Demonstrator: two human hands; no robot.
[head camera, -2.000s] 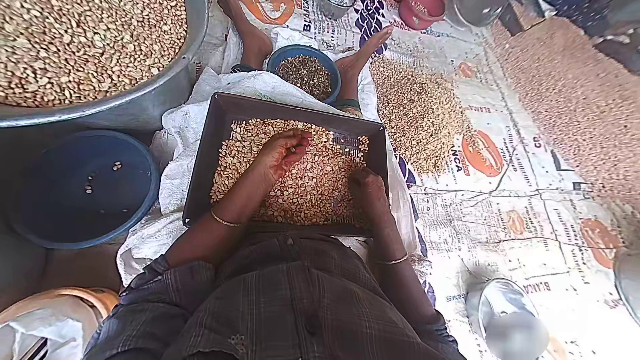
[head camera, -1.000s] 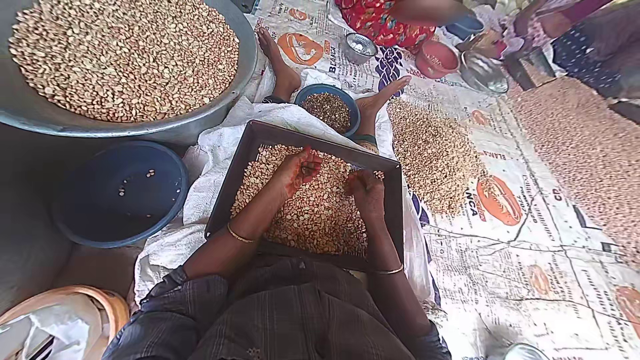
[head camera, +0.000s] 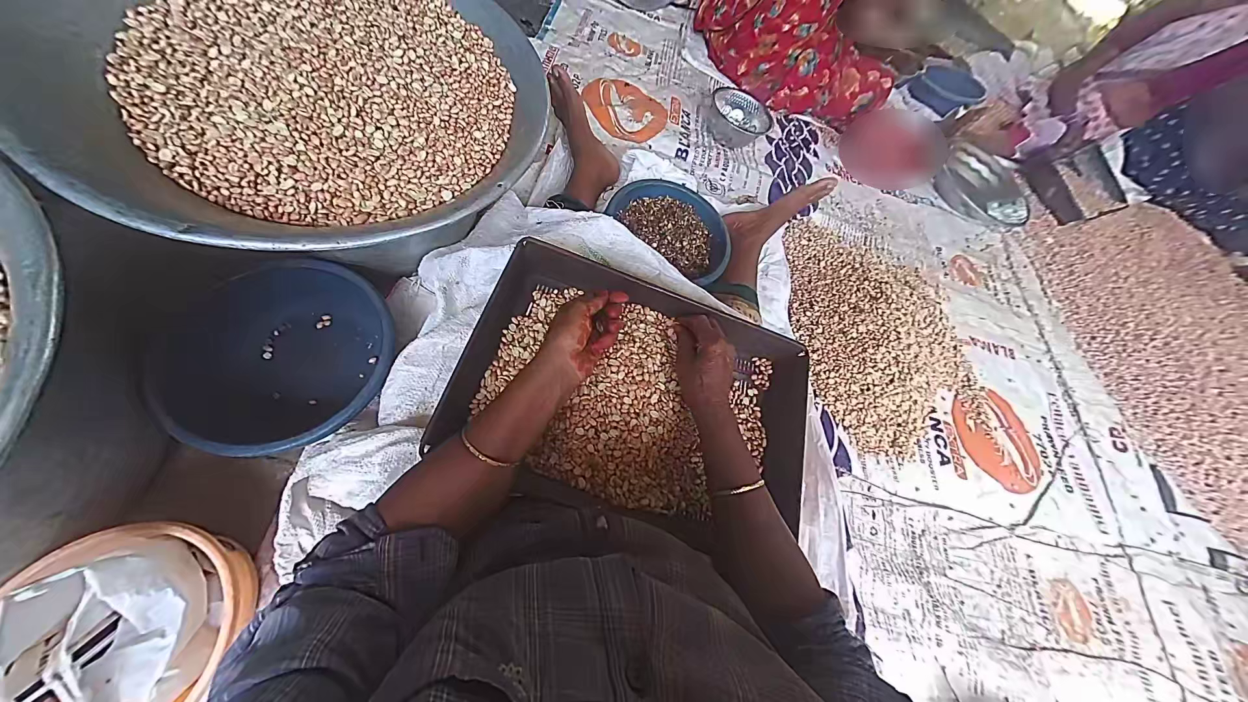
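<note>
A dark rectangular tray (head camera: 795, 419) rests on my lap, over a white woven sack (head camera: 419, 390). Pale, reddish-edged split nuts or beans (head camera: 614, 429) cover much of its slotted floor. My left hand (head camera: 588, 331) is over the upper part of the heap, palm turned up, with reddish fingers curled; whether a piece lies between them is too small to tell. To its right, my right hand (head camera: 704, 356) is bent down at the heap near the tray's far side, and its fingertips are partly hidden. A small blue bowl (head camera: 717, 234) of darker bits stands between my feet, beyond the tray.
A large metal basin (head camera: 526, 127) heaped with kernels is at upper left, above a blue basin (head camera: 361, 400) with several loose pieces. Kernel piles (head camera: 858, 341) lie on the printed sheet (head camera: 975, 585) at right. Other people (head camera: 790, 58) sit beyond, near metal bowls (head camera: 736, 117). An orange-rimmed tub (head camera: 239, 575) is at lower left.
The view has shifted up and left, showing more of the large basin and the people. Both hands stay over the tray, with little plain change in their pose.
</note>
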